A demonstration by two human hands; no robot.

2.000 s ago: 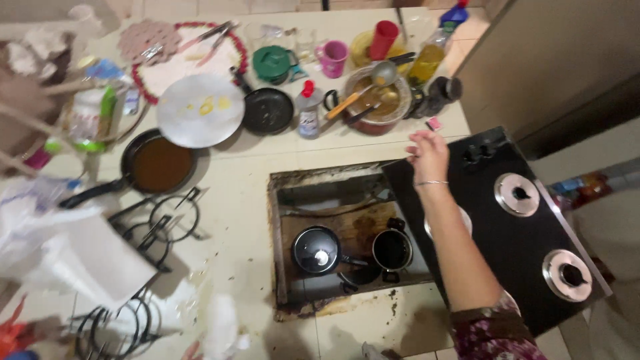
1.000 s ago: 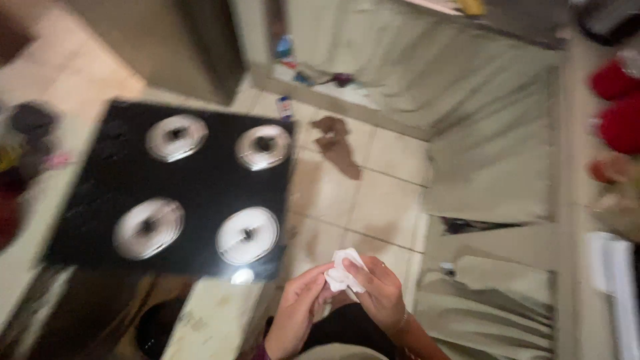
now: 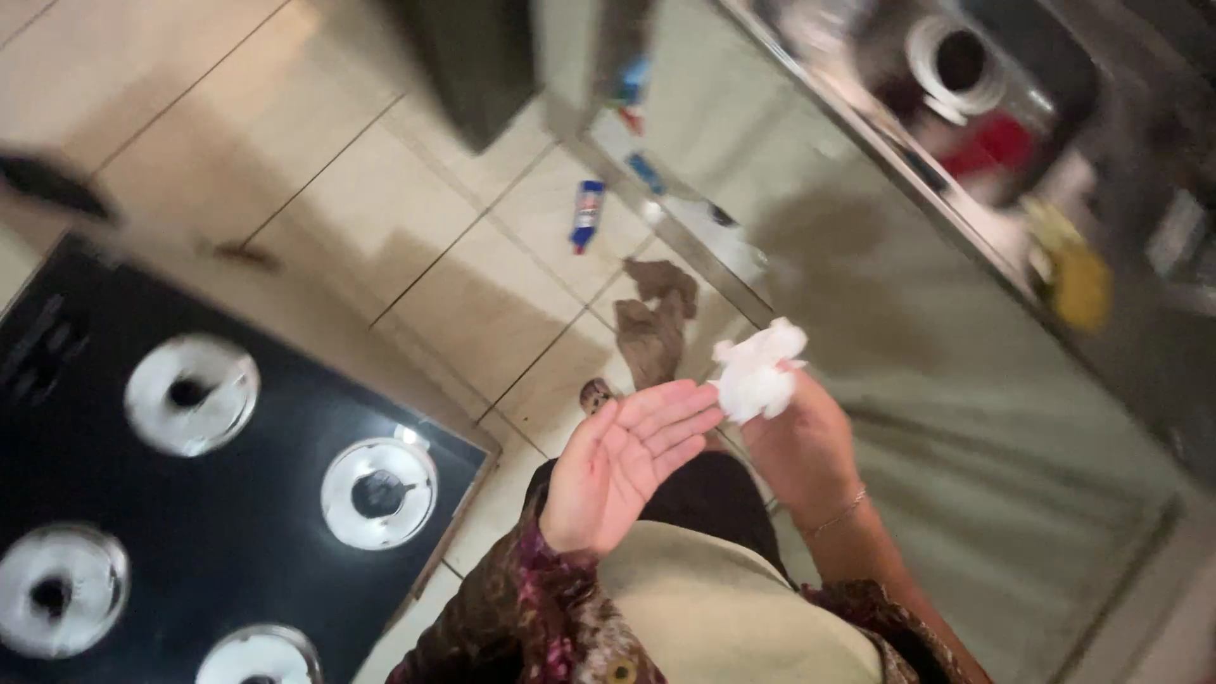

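Observation:
My left hand (image 3: pixel 627 465) is turned palm up with its fingers extended and nothing in it. A crumpled white tissue or cloth (image 3: pixel 757 375) is held in the fingers of my right hand (image 3: pixel 803 437), just beyond the left fingertips. Whether the left fingertips touch it cannot be told. A thin bracelet circles the right wrist. To the left of both hands lies a black gas cooktop (image 3: pixel 275 475) with round metal burners.
A brown cloth (image 3: pixel 655 332) and a blue tube or packet (image 3: pixel 586 217) lie on the tiled floor. Along the right runs a sink (image 3: pixel 1073 66) holding blurred dishes, above a pale green curtain (image 3: pixel 912 418). A yellow object (image 3: pixel 1078 285) rests near its edge.
The view has swung from the cluttered counter towards the floor and sink. One second ago both hands were together on the white piece; now the left hand is spread flat and only the right holds it.

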